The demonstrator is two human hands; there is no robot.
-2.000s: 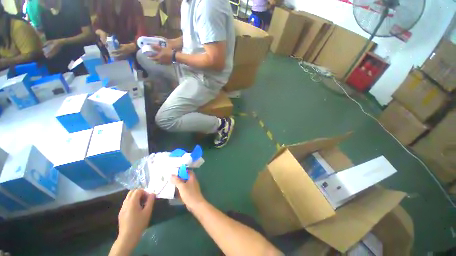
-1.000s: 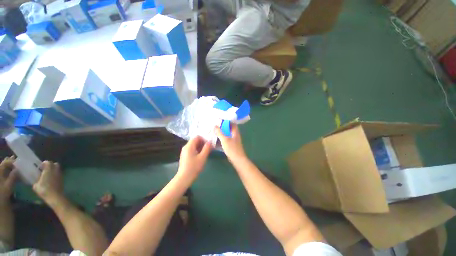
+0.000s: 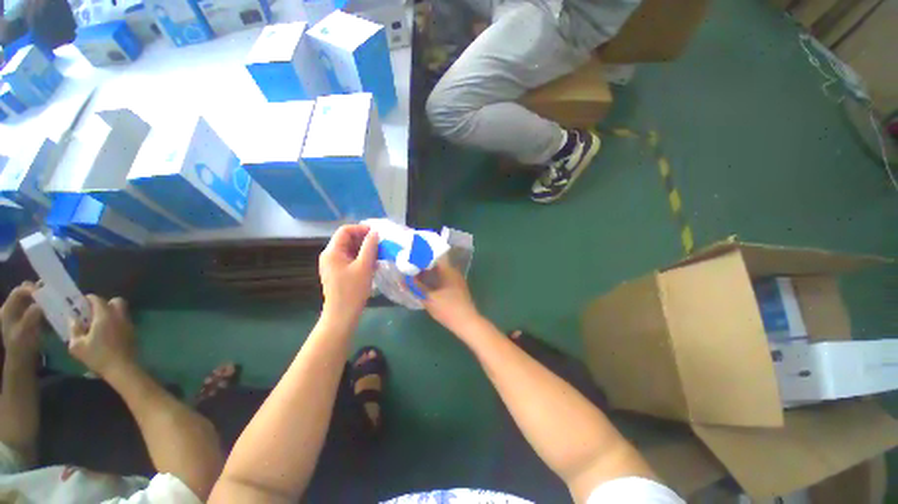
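The mini fan unit (image 3: 410, 250), with bright blue blades and white parts, is held in the air just beyond the table's front right corner. A crinkled clear poly bag (image 3: 396, 287) lies around its lower part. My left hand (image 3: 349, 264) holds the fan and bag from the left, with fingertips at a blue blade. My right hand (image 3: 448, 293) grips it from the lower right. The fan's underside and my right fingertips are partly hidden.
Blue and white retail boxes (image 3: 345, 156) stand on the white table (image 3: 226, 94). An open brown shipping carton (image 3: 717, 330) on the floor at right holds white and blue boxes. Another person's hands (image 3: 98, 335) hold a white box at left. A seated person's leg (image 3: 492, 89) is beyond.
Since one second ago, my left hand has moved up beside the blades. The fan has turned, its blades now lie between my hands, and the bag sits lower around it.
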